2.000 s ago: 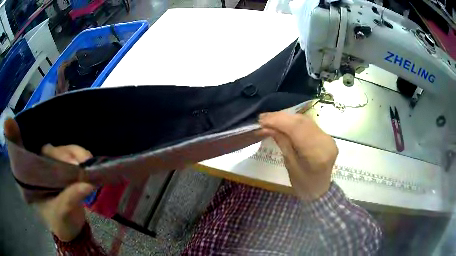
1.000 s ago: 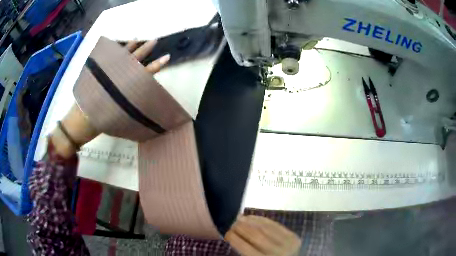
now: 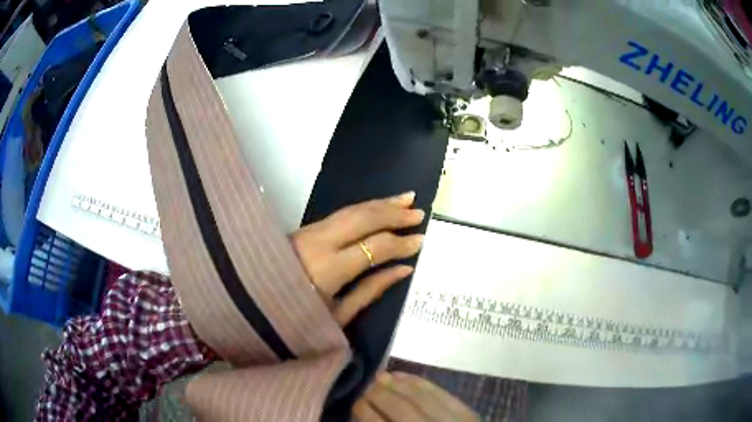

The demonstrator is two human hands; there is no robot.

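Observation:
The black fabric band [image 3: 371, 148] lies under the machine head and runs toward me over the table edge. Its striped facing [image 3: 216, 198], dusty pink with a black stripe, loops up on the left and folds at the bottom. My left hand [image 3: 363, 247], with a ring, lies flat on the black band, fingers spread, in front of the presser foot [image 3: 449, 115]. My right hand [image 3: 412, 400] is at the bottom, cut off by the frame edge, with its fingers at the band's right edge; its grip is partly hidden.
The white machine head [image 3: 429, 41] stands over the metal bed. Red-handled snips [image 3: 639, 202] lie right of the needle. A printed ruler [image 3: 569, 328] runs along the front edge. A blue basket [image 3: 62, 124] stands at the left. A dark round knob or ring [image 3: 320, 22] shows on the band at the back.
My left hand has moved from the back left, where it was behind the striped facing, onto the black band near the foot. The facing now stands in a taller loop. My right hand stays low.

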